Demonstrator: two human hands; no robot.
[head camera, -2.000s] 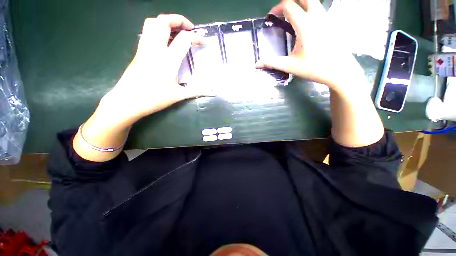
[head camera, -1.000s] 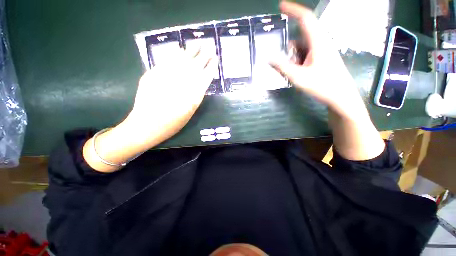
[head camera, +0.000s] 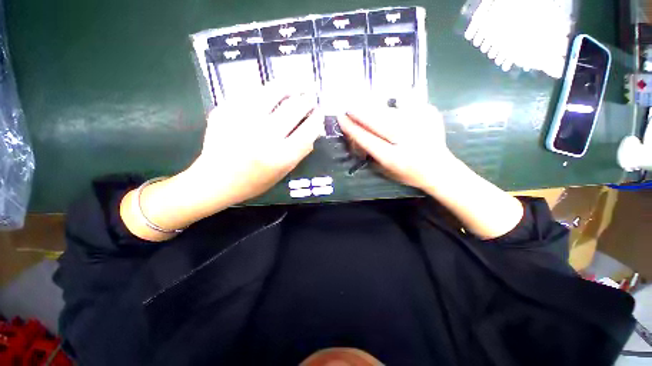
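Observation:
Two printed panel strips (head camera: 342, 68) lie overlapped on the green table, one showing as a row of black tops behind the other. My left hand (head camera: 257, 136) rests over the front strip's lower left, fingers bent; glare hides whether it grips. My right hand (head camera: 404, 143) is at the lower right, fingertips near the left ones at the lower edge. Slim dark tweezers (head camera: 359, 166) show below my right hand, with a dark end between its fingers; their middle is hidden. Small white oval stickers (head camera: 311, 187) lie in two rows near the table edge.
A fanned bundle of white tabbed pieces (head camera: 525, 36) lies upper right. A smartphone (head camera: 580, 96) in a light blue case lies right of it. A crinkled clear bag (head camera: 16, 157) is at the left edge. A white round object (head camera: 630, 153) is by a blue cable at right.
The strip between my hands has moved left and down, and a second strip's tops now show behind it. My right hand has moved down and left toward my left hand.

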